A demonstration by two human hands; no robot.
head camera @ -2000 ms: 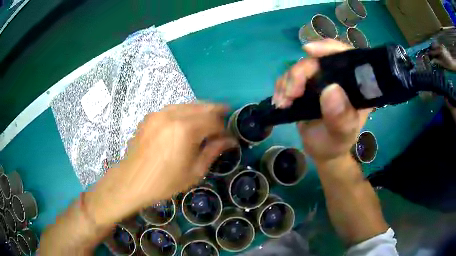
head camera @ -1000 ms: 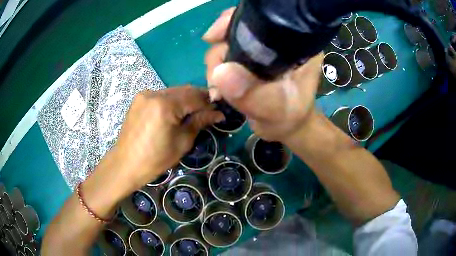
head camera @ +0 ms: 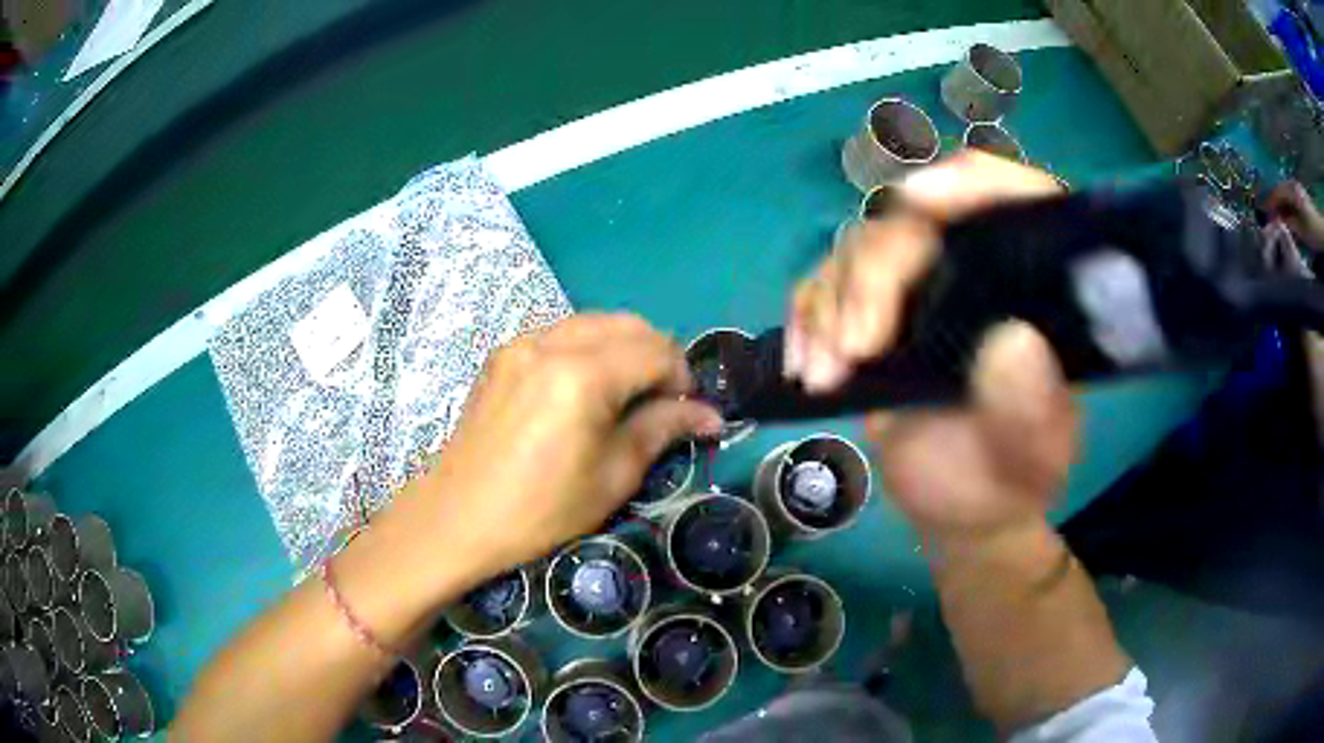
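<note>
My right hand (head camera: 958,334) is closed around the thick black electric screwdriver (head camera: 1060,298), which lies roughly level with its front end at a housing (head camera: 722,349). My left hand (head camera: 581,421) is at the left side of that housing, with thumb and forefinger brought together near its rim; whether it pinches a screw cannot be told. More brown cup-like housings stand below, each with a dark or silvery motor hub inside, such as this motor unit (head camera: 597,585). The driver's tip is hidden or blurred.
A clear bag of speckled bits (head camera: 436,290) with a white label (head camera: 331,334) lies left on the green bench. Other housings stand at far left (head camera: 102,602) and upper right (head camera: 890,138). A cardboard box (head camera: 1183,73) is top right. Another person's hand (head camera: 1292,218) shows at the right edge.
The screwdriver has swung from upright over a housing to nearly level, pointing left, and my right hand has moved right with it. My left hand stays close to the housings.
</note>
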